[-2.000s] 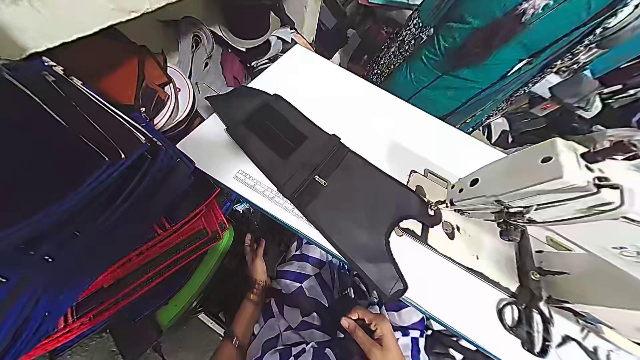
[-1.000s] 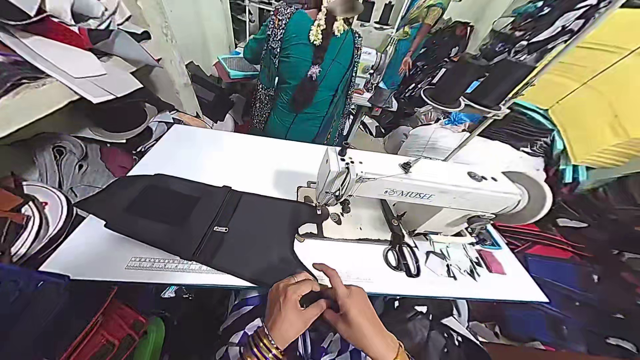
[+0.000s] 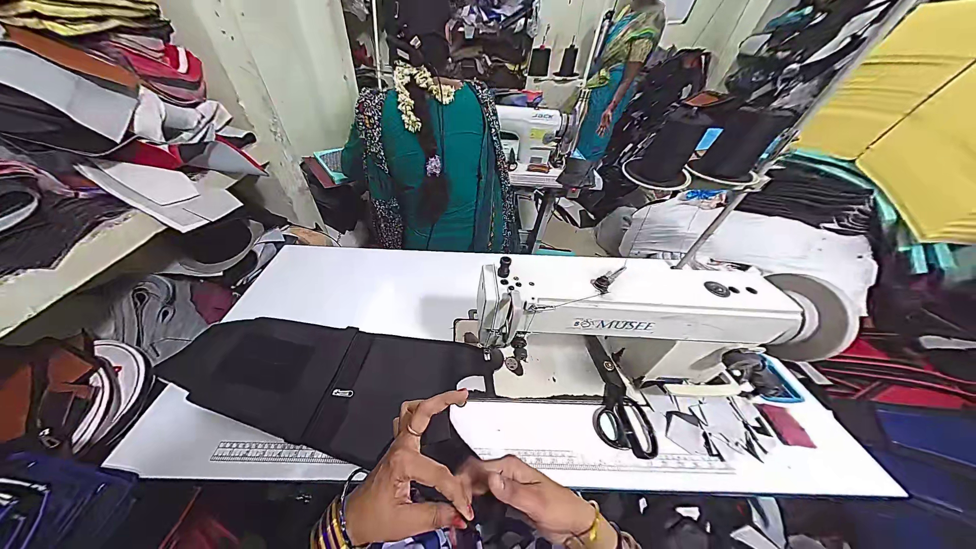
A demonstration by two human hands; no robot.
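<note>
A black fabric panel [image 3: 320,381] with a zipper pull lies on the white table, its right end at the needle area of the white sewing machine [image 3: 640,305]. My left hand [image 3: 415,473] is at the panel's lower right edge, index finger raised, thumb and other fingers bent together. Beside it, my right hand [image 3: 534,488] has its fingertips near the left thumb, partly blurred. Whether either hand pinches some small piece of fabric cannot be told. Black-handled scissors [image 3: 625,427] rest on the table right of the hands.
Ruler markings [image 3: 274,451] run along the front of the table [image 3: 366,282]. Fabric scraps [image 3: 717,427] lie under the machine's right side. Thread cones [image 3: 671,145] stand behind it. A person in green [image 3: 435,168] is beyond the table; another person [image 3: 621,76] stands farther back.
The view has swung up and to the right. My hands, far apart two seconds ago, have come together at the panel's lower edge. The left index finger has risen since one second ago.
</note>
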